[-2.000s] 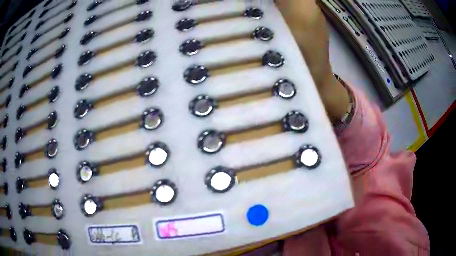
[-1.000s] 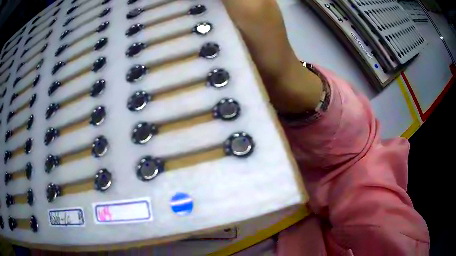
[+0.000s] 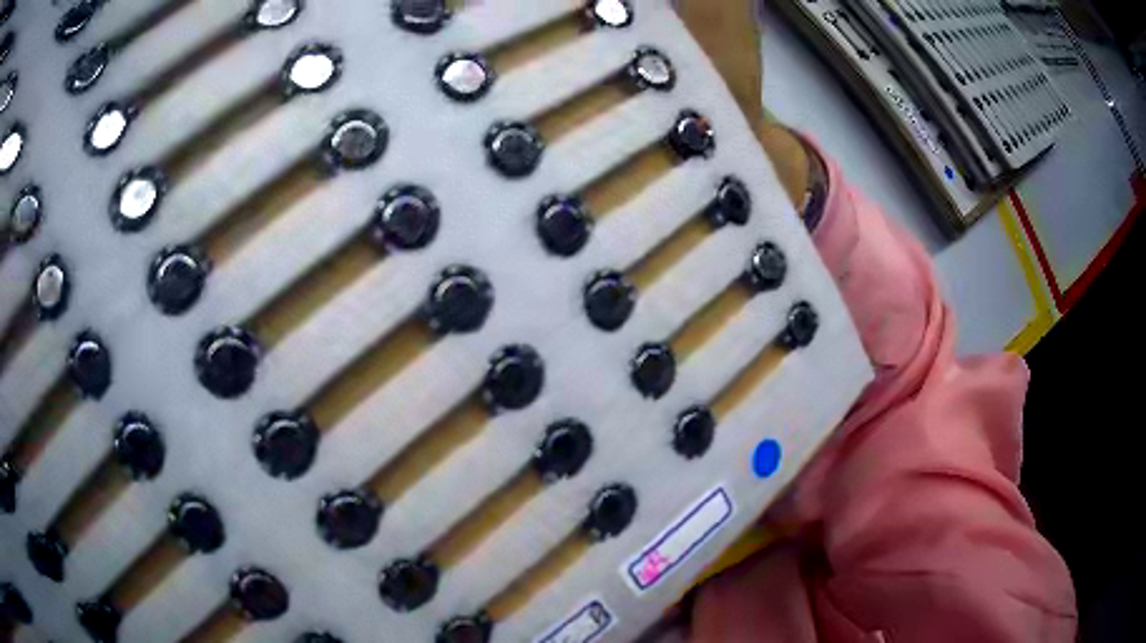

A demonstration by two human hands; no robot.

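The white foam-lined parts tray (image 3: 553, 352) fills most of the view, raised and tilted, with its labelled corner at lower right. Dark shiny round metal parts (image 3: 461, 299) sit at both ends of its tan slots. A few at upper left flash white. A blue dot (image 3: 767, 457), a label with pink writing (image 3: 680, 540) and a partly cut-off label (image 3: 579, 624) lie near its edge. My right hand (image 3: 726, 50) is at the tray's upper right edge, partly behind it and cut off by the top of the picture. Its fingers are hidden. My left hand is not in view.
Stacked slotted trays (image 3: 961, 94) lie at upper right on the white tabletop (image 3: 987, 283), beside yellow tape (image 3: 1033, 283) and red tape (image 3: 1106, 264). My pink right sleeve (image 3: 930, 415) fills the lower right. A bit of yellow edge shows under the tray.
The tray has turned, so its rows now slant steeply up to the right and its labelled corner has moved right. The white flashes have shifted to parts at the upper left and top.
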